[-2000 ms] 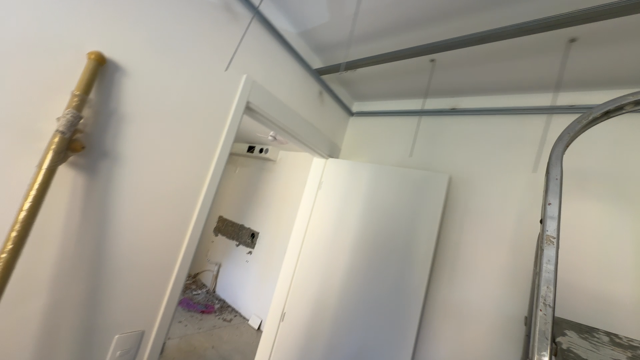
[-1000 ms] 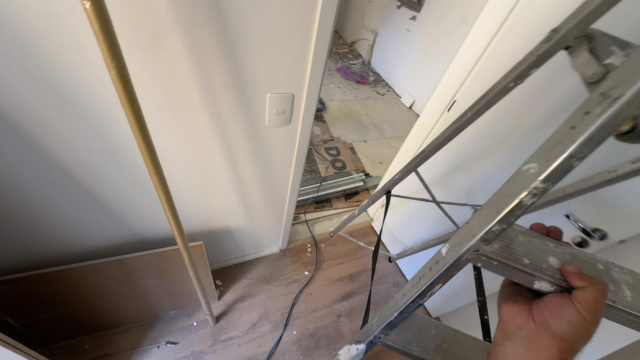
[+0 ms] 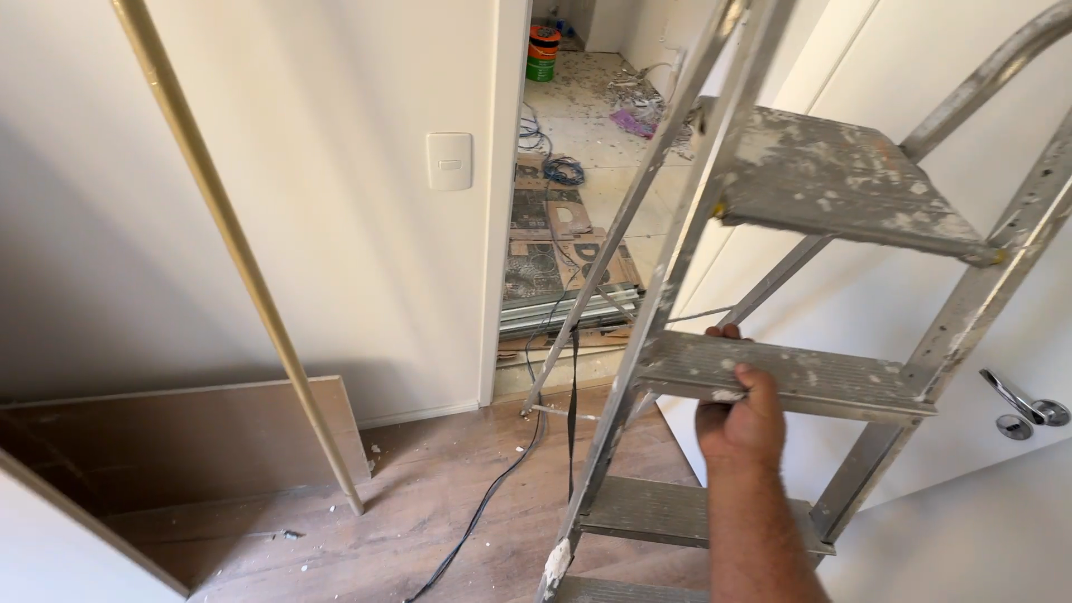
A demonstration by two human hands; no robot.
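Observation:
My right hand (image 3: pixel 741 419) holds a ribbed step (image 3: pixel 787 370) of a paint-spattered metal stepladder (image 3: pixel 641 335). Its thumb lies over the front edge, and fingertips show at the step's back edge; the palm and the rest of the fingers are partly hidden. Above this step is the ladder's wide, stained top platform (image 3: pixel 846 176), and a lower step (image 3: pixel 649 509) shows left of my forearm. A black strap (image 3: pixel 573 419) hangs between the ladder's front and rear legs. My left hand is out of view.
A gold-coloured pole (image 3: pixel 243 251) leans at the left by a low brown board (image 3: pixel 209 448). A black cable (image 3: pixel 494 494) crosses the wood floor to the doorway, where metal profiles (image 3: pixel 569 311) lie on cardboard. A white door (image 3: pixel 888 452) with a metal handle stands behind the ladder.
The view has swung down from the ceiling and upper walls to the floor. My right hand, unseen two seconds ago, holds a ladder step in both later frames. The ladder now stands more upright in view.

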